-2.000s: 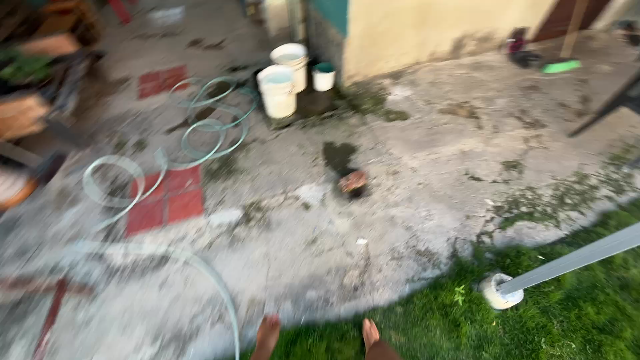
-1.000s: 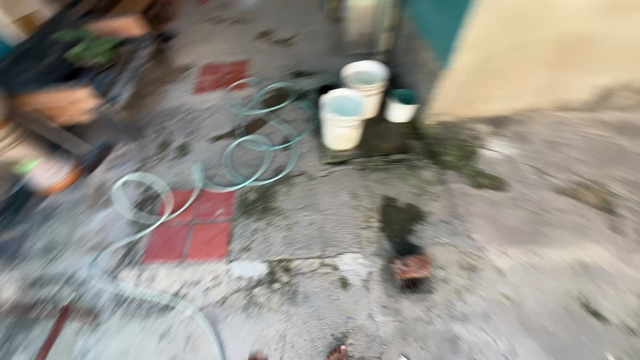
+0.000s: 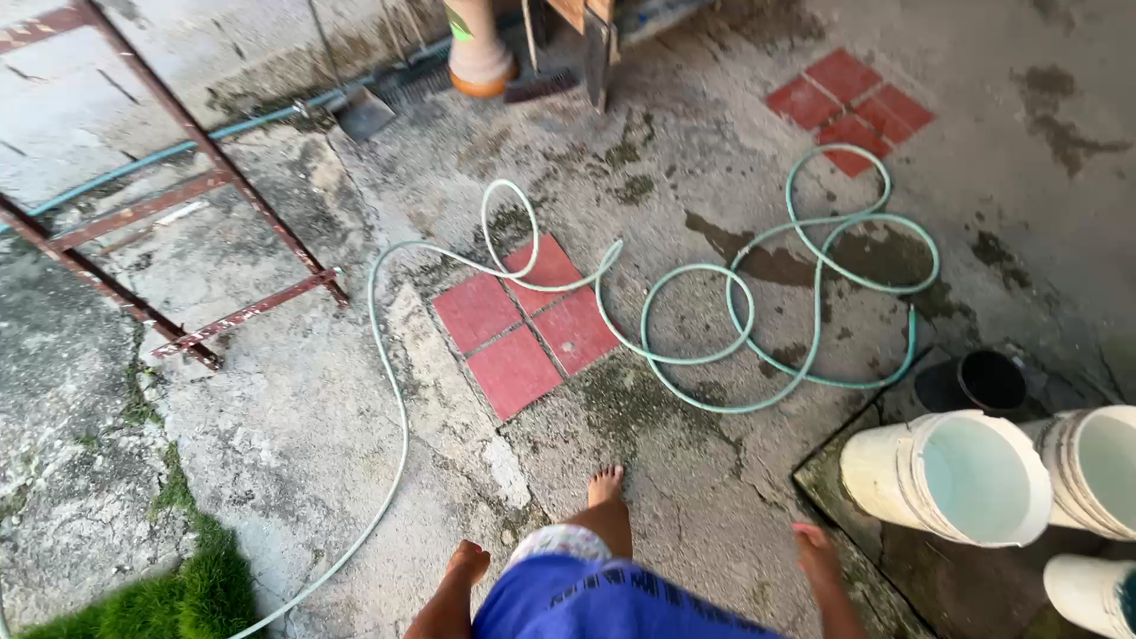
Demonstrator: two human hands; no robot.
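My left hand hangs low beside the blue shirt, fingers loosely bent, with nothing visible in it. On the other side my right hand hangs loose, also with nothing visible in it, left of a white bucket of water. A bare foot stands on the concrete between them. A pale green garden hose runs from the bottom left, crosses the red floor tiles and lies in several loose loops toward the buckets. Neither hand touches the hose or a bucket.
A second white bucket, a black pail and a smaller white container stand at right. A rusty metal frame is at left. A dustpan and broom head lie near the wall. Grass borders the bottom left.
The view has swung left, bringing the metal frame and wall into sight. The buckets now appear at the lower right, and both hands and the blue shirt show at the bottom.
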